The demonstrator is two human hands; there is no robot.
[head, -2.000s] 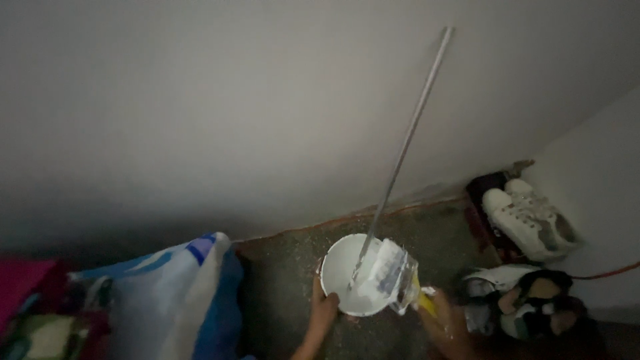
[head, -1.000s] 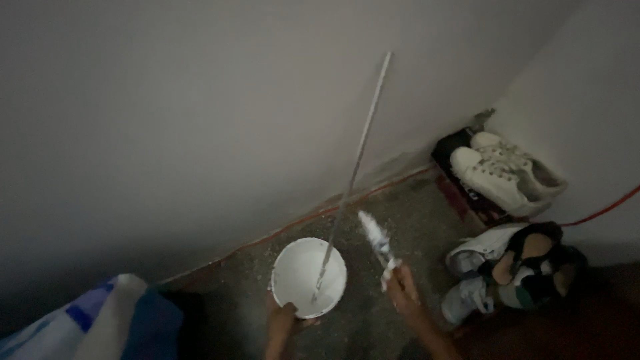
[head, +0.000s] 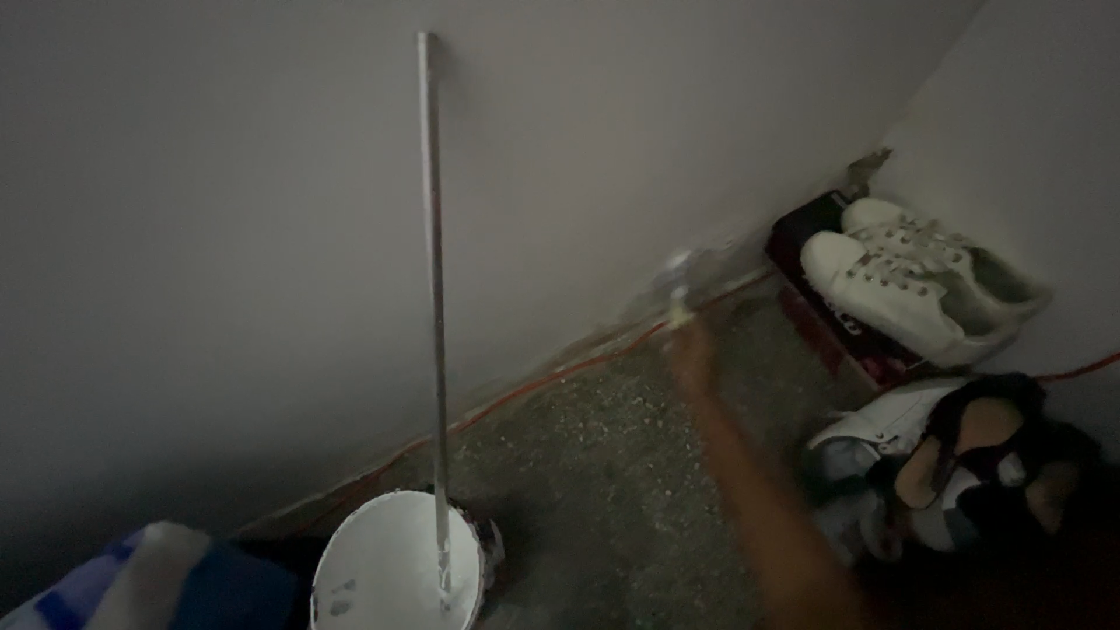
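My right hand [head: 693, 350], blurred by motion, is closed on the handle of a paintbrush [head: 678, 284] and holds its bristles at the foot of the grey wall [head: 577, 192]. To the lower left stands a bucket of white paint [head: 385, 560], cut off by the bottom edge of the view. A long metal rod [head: 433, 262] stands in the bucket, its upper end near the wall. My left hand is out of view.
White sneakers [head: 910, 280] rest on a dark red shoebox [head: 862, 350] in the corner. More shoes [head: 954, 464] lie in front of it. A red cable [head: 560, 374] runs along the wall's foot. A blue and white cloth [head: 175, 577] is at lower left.
My right hand has moved the brush from beside the bucket to the wall's foot. My left hand, at the bucket's rim before, has left the view. The view has shifted.
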